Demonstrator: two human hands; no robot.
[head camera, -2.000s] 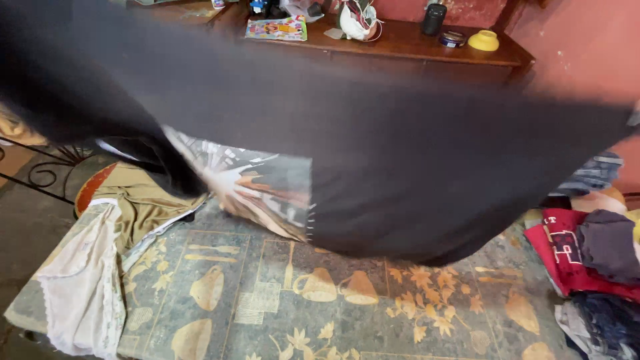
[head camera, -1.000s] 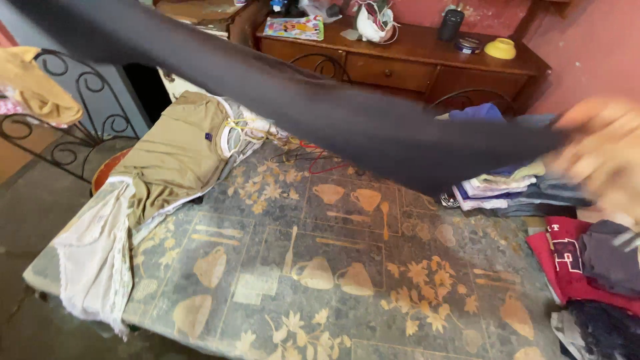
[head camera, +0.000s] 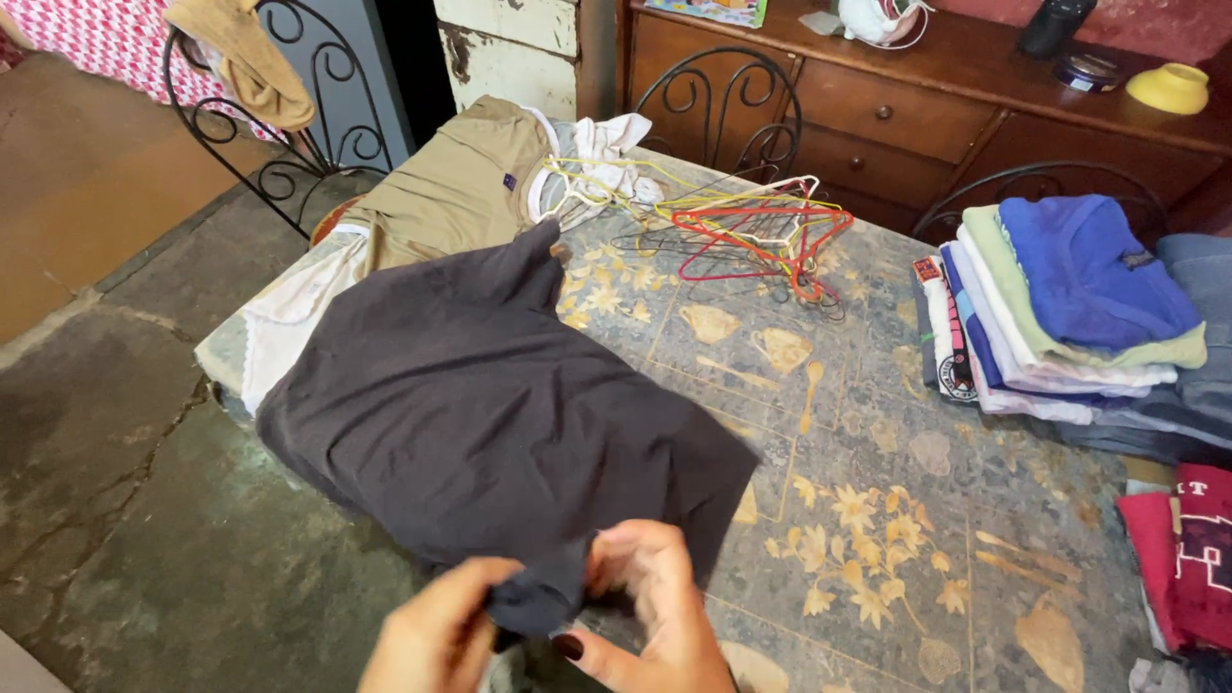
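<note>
A dark grey garment (head camera: 500, 404) lies spread over the near left part of the table, its near end raised in both my hands. My left hand (head camera: 438, 626) pinches the fabric at the bottom of the view. Just to its right, my right hand (head camera: 654, 606) grips the same bunched edge between thumb and fingers. Beyond the garment are an olive-tan garment (head camera: 452, 183) and, partly covered, a white lace-edged one (head camera: 289, 318). Several thin hangers (head camera: 760, 231) in red, yellow, white and dark colours lie tangled near the table's far edge.
The patterned tablecloth (head camera: 866, 462) covers the table. At the right stand a stack of folded clothes (head camera: 1088, 279) and a red garment with white lettering (head camera: 1193, 558). Black metal chairs (head camera: 289, 115) surround the table. A wooden sideboard (head camera: 895, 106) holds a yellow bowl (head camera: 1167, 89).
The dark garment was held stretched out in the air in the earlier frames and now lies largely on the table. My hands have come close together at its near edge.
</note>
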